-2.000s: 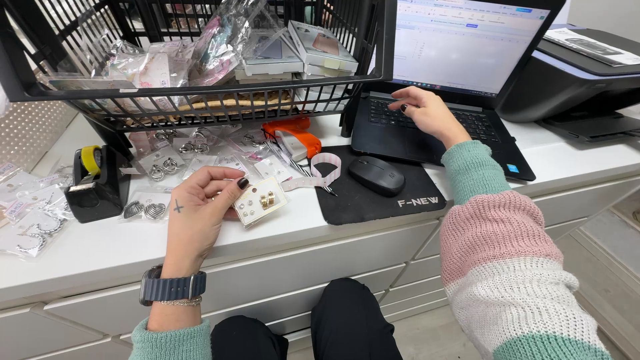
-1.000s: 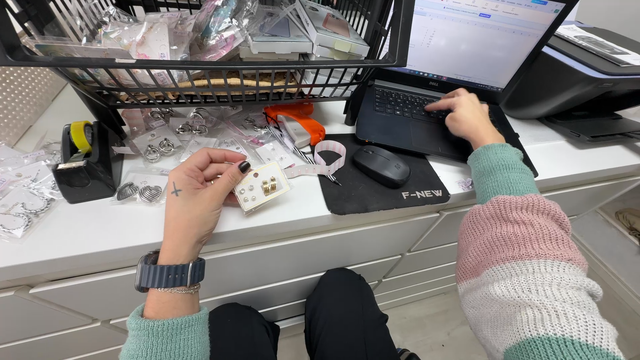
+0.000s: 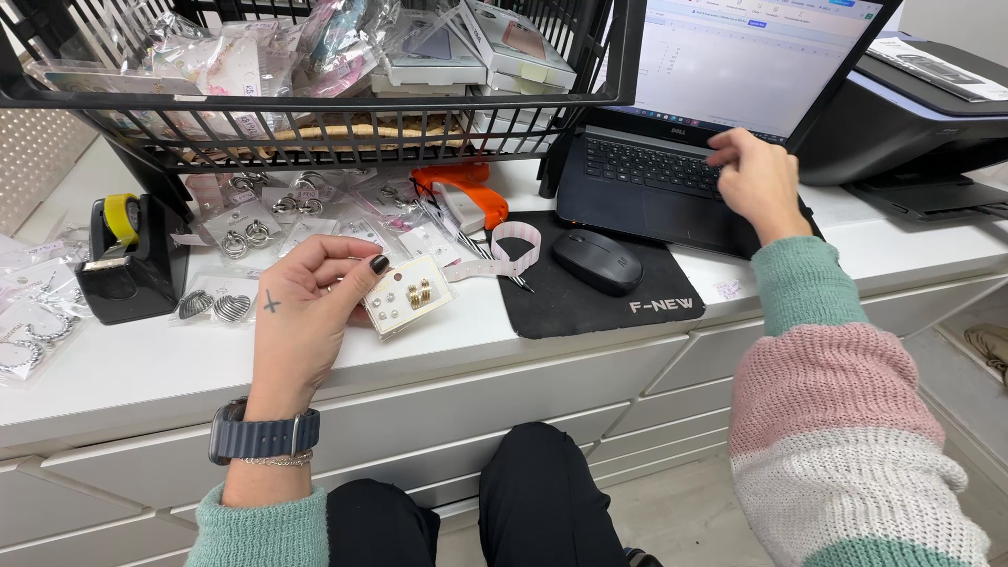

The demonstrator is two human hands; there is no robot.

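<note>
My left hand (image 3: 311, 303) pinches a white card of earrings (image 3: 405, 298) between thumb and fingers, above the front of the white counter. Small clear studs and gold-coloured earrings are fixed to the card, and more card edges show beneath it. Over the right part of the keyboard of a black Dell laptop (image 3: 654, 177) is my right hand (image 3: 756, 181), its fingers bent and holding nothing visible; whether they touch the keys I cannot tell. The laptop screen (image 3: 732, 63) is lit. A black mouse (image 3: 597, 261) rests on a dark mouse pad (image 3: 535, 307) between my hands.
A black plastic basket (image 3: 346, 101) with bagged goods and boxes stands at the back, bagged earrings (image 3: 256, 232) below it. A tape dispenser (image 3: 130, 268) is at left. An orange-and-white tagging gun (image 3: 465, 197) and a paper label strip (image 3: 516, 252) lie mid-counter. A black printer (image 3: 921, 118) stands right.
My right hand was lower over the keyboard one second ago with a finger extended down; now it is raised slightly with bent fingers. My left hand keeps hold of the earring card.
</note>
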